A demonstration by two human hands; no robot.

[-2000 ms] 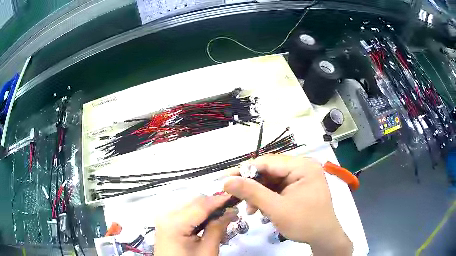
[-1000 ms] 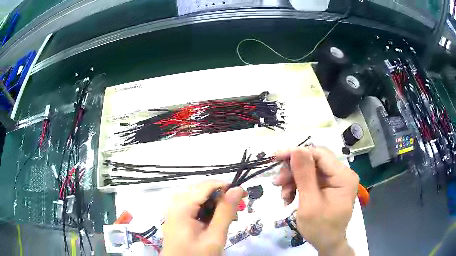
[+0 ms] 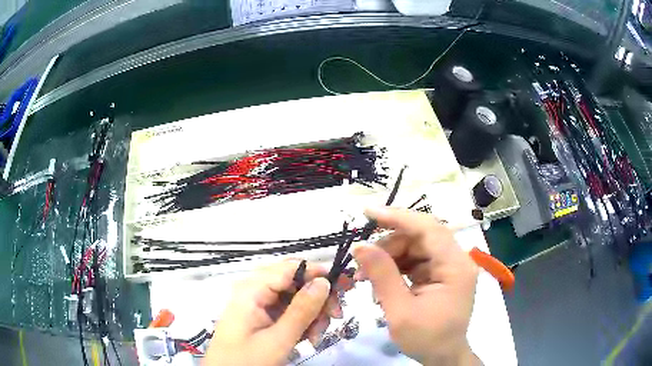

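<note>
My left hand (image 3: 279,311) holds a wire harness (image 3: 342,259) of thin black leads between thumb and fingers, above the white sheet (image 3: 465,314). Several lead ends spread upward from it. My right hand (image 3: 422,286) is just right of the harness, its fingers bent around the upper leads; whether they grip is hard to tell. A white connector housing (image 3: 151,346) with red and black wires lies at the sheet's lower left. Silver connectors lie partly hidden below my hands.
The cream tray (image 3: 286,114) holds red and black leads (image 3: 272,175) and black sleeved cables (image 3: 207,246). Tape rolls (image 3: 475,132) and a grey device (image 3: 525,186) stand right. Orange clamps (image 3: 493,268) sit at the sheet's edges. Harnesses (image 3: 89,236) lie left, more (image 3: 593,143) right.
My right hand has moved left, nearer my left hand, and its fingers have spread more. My left hand still holds the harness, whose lead ends now point more upward. The camera view has shifted slightly.
</note>
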